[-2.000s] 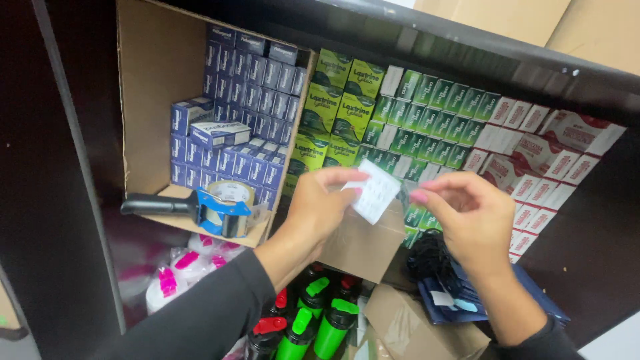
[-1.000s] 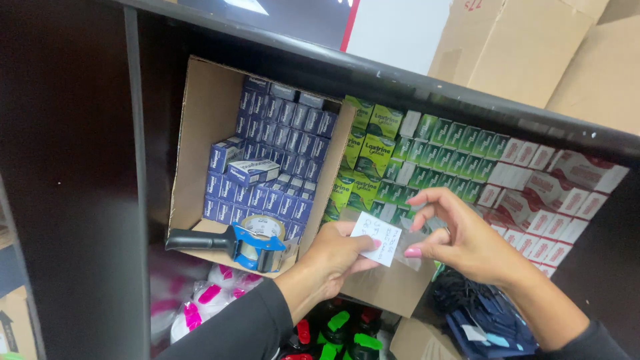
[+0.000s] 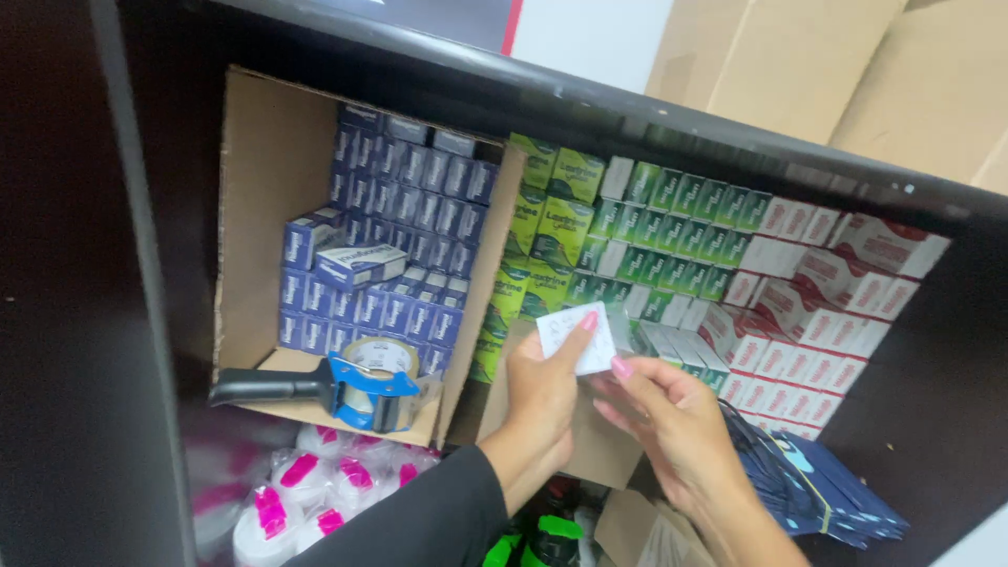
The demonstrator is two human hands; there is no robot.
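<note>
A small square white paper note (image 3: 598,358) with handwriting is pinched between thumb and fingers of my left hand (image 3: 543,394). My right hand (image 3: 665,417) is at the note's lower right corner, its thumb and fingertips on what looks like a strip of clear tape (image 3: 622,335). Both hands are in front of a shelf of stacked cartons. To their left, a tape dispenser (image 3: 370,394) with a black handle and blue frame lies at the front of an open cardboard box (image 3: 272,197).
Blue cartons (image 3: 394,307) fill the cardboard box. Lime cartons (image 3: 563,228), green cartons (image 3: 677,236) and red-and-white cartons (image 3: 795,339) stand right of it. Below are white bottles with pink lids (image 3: 346,476), dark shakers with green lids (image 3: 559,528) and dark blue bags (image 3: 827,488).
My right hand was apart from the note one second ago and is now at its lower corner. The note stays in my left hand.
</note>
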